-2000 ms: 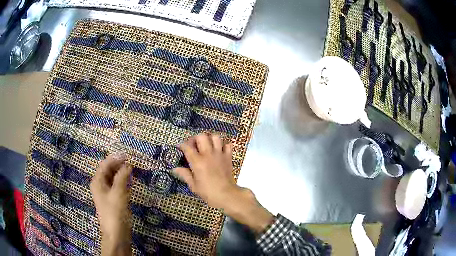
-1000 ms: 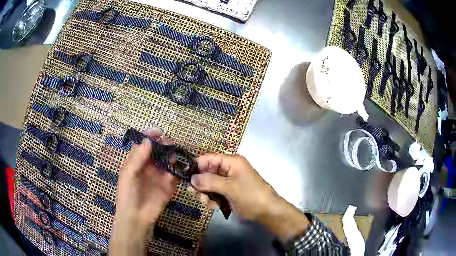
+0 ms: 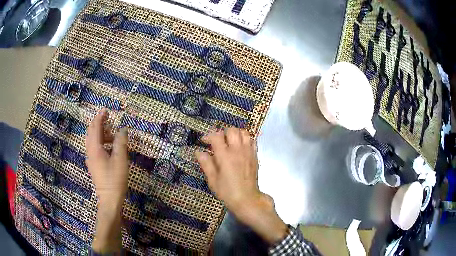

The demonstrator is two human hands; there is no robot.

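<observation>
Dark striped watch strap pieces (image 3: 191, 103) with round rings lie in rows on a tan mesh mat (image 3: 117, 49). My right hand (image 3: 232, 167) is over the mat's right part, its fingertips at the right end of a strap piece (image 3: 177, 134) that lies flat. Whether they pinch the strap is hard to tell. My left hand (image 3: 107, 157) is over the mat's left middle, with thumb and fingers apart and nothing in it. Further strap pieces lie below and partly behind my hands.
A white bowl (image 3: 346, 96) with small bits stands right of the mat. Beyond are a second mat (image 3: 400, 65) with straps, a clear tape roll (image 3: 366, 164), a pinkish bowl (image 3: 406, 205) and a white strip (image 3: 355, 241) on cardboard. A white board (image 3: 247, 17) is at the top.
The strap piece held up in both hands a second ago now lies flat on the mat. My hands have moved apart, the left one leftward and the right one rightward.
</observation>
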